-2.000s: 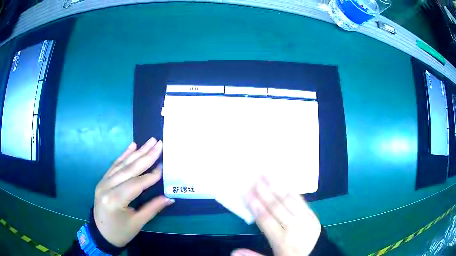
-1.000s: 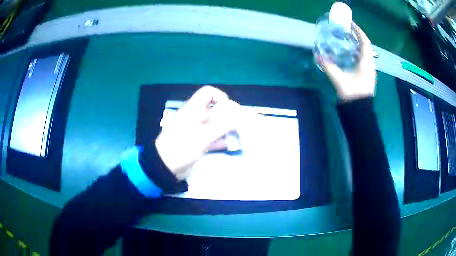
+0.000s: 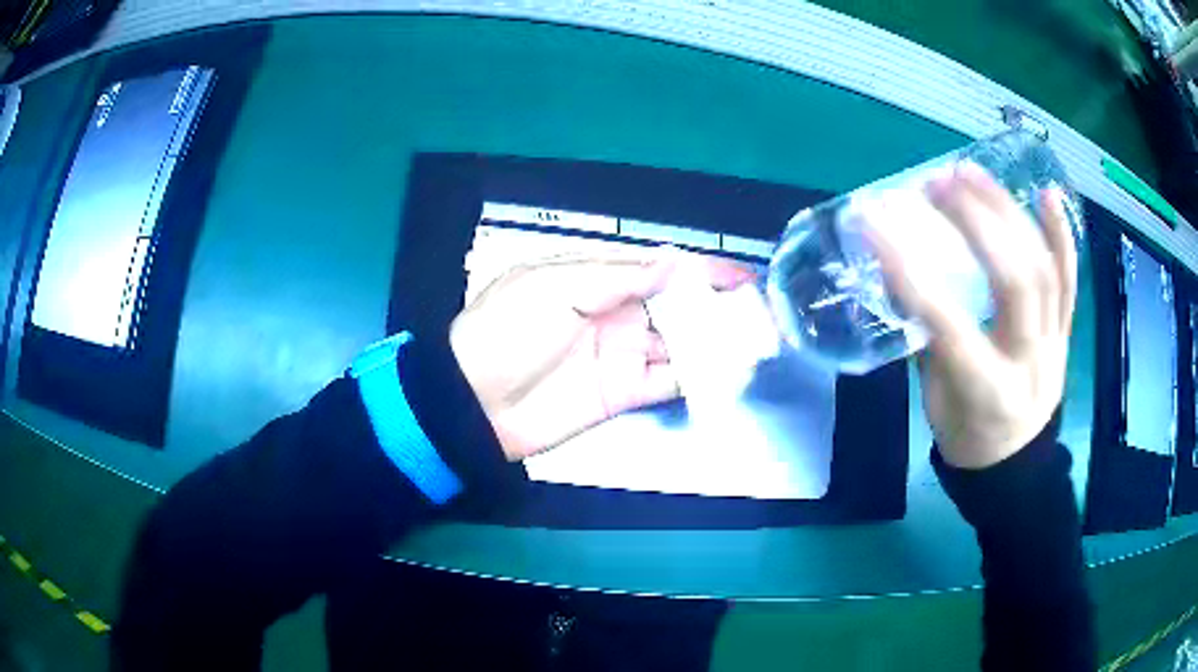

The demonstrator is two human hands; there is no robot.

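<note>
The silver-white laptop cover point(image 3: 775, 453) lies on the black mat point(image 3: 440, 223) in front of me, glaring and partly hidden by my left hand. My left hand point(image 3: 578, 341) is above it, palm up, holding the white cloth point(image 3: 709, 335) at its fingers. My right hand point(image 3: 992, 315) grips the clear plastic bottle point(image 3: 841, 295) around its body. The bottle is tilted to the left, with its left end beside the cloth. The bottle's cap is not clearly visible against the cloth.
Another laptop point(image 3: 118, 210) on a black mat lies at the left. A further laptop point(image 3: 1147, 341) on a mat is at the right edge. The pale metal rail point(image 3: 657, 24) curves along the far side of the green belt point(image 3: 302, 263).
Over two seconds, my right hand left the cloth, took the bottle at the far rail and brought it nearer, tilted. My left hand moved over the cover and now holds the cloth.
</note>
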